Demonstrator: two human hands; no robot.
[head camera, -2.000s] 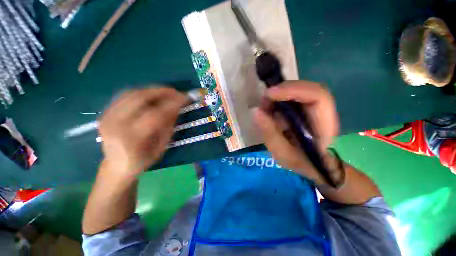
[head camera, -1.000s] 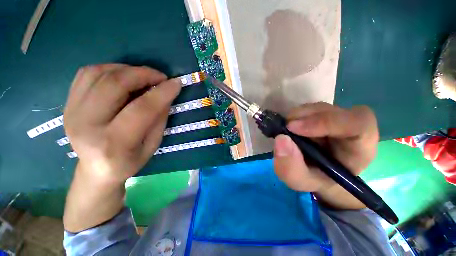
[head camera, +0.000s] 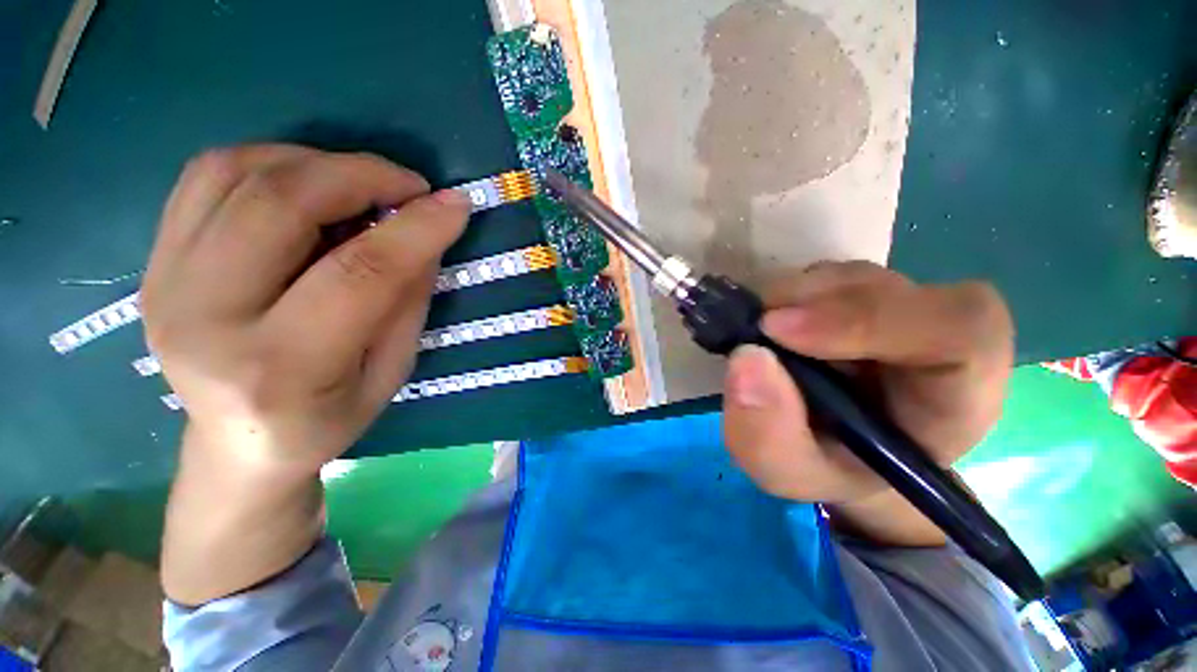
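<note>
My left hand (head camera: 295, 295) pinches a white LED strip (head camera: 483, 196) near its orange-gold end, which meets the second board from the far end. My right hand (head camera: 873, 381) holds the black soldering iron (head camera: 840, 410) like a pen. Its dark tip is at that board, close to the strip's end; whether they touch is hard to tell. Several green circuit boards (head camera: 529, 82) sit in a row along the raised edge of the beige soldering fixture (head camera: 827, 223). Three more strips (head camera: 505, 328) run from the nearer boards to the left, partly under my left hand.
A round crusty golden-brown item (head camera: 1172, 197) is cut off at the right edge. A tan curved strip (head camera: 63, 63) lies at the far left. The green bench mat's (head camera: 1024, 158) near edge runs before my blue apron (head camera: 670, 538). A red sleeve (head camera: 1155, 407) shows at right.
From two seconds ago, the iron's tip has come down to the boards and the strip end has met a board. Since one second ago, the view has shifted slightly; both hands keep their grips.
</note>
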